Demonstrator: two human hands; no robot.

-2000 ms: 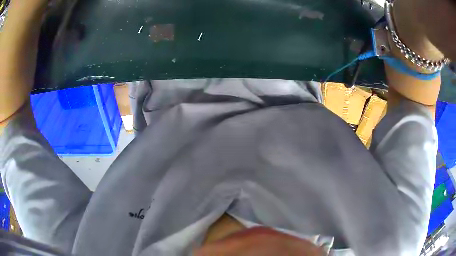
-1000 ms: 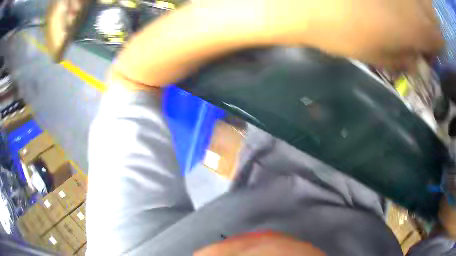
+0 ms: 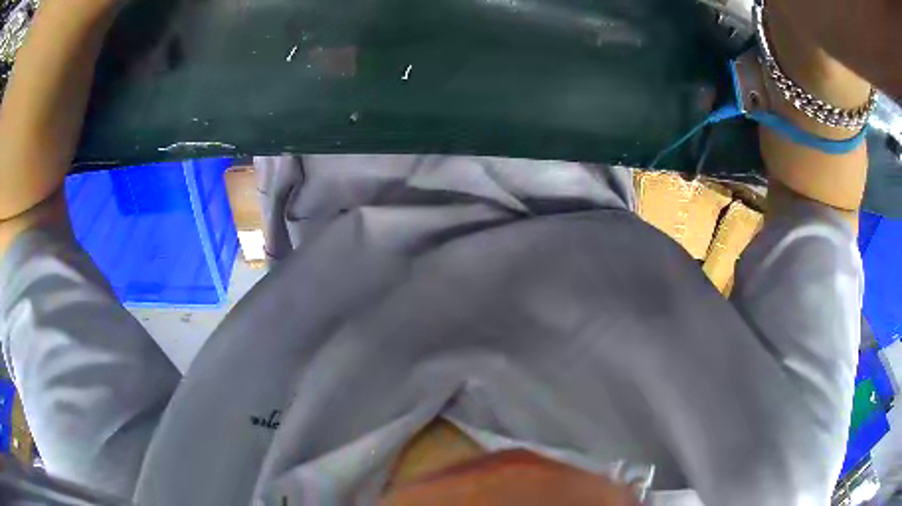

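The dark green bench mat (image 3: pixel 445 99) lies in front of me, glossy and scuffed, with small white marks. My left forearm rises along the left side and leaves at the top edge, so my left hand is out of the picture. Only a dark, blurred part of my right hand (image 3: pixel 841 40) shows at the top right corner. Its fingers and anything in them are hidden. The right wrist wears a light-blue anti-static wrist strap (image 3: pixel 813 138) with a metal plate and thin blue cord, beside a silver chain bracelet (image 3: pixel 813 107).
A deep blue plastic bin (image 3: pixel 153 237) stands below the bench edge at the left, beside a brown box with a white label (image 3: pixel 251 245). Cardboard boxes (image 3: pixel 682 206) are below the edge at the right. More blue bins (image 3: pixel 882 267) show at the far right. My grey-shirted lap fills the lower middle.
One second ago the view was turned left, showing the floor and my left arm across the mat. Now the view faces the bench front, with both forearms at the sides, much as two seconds ago.
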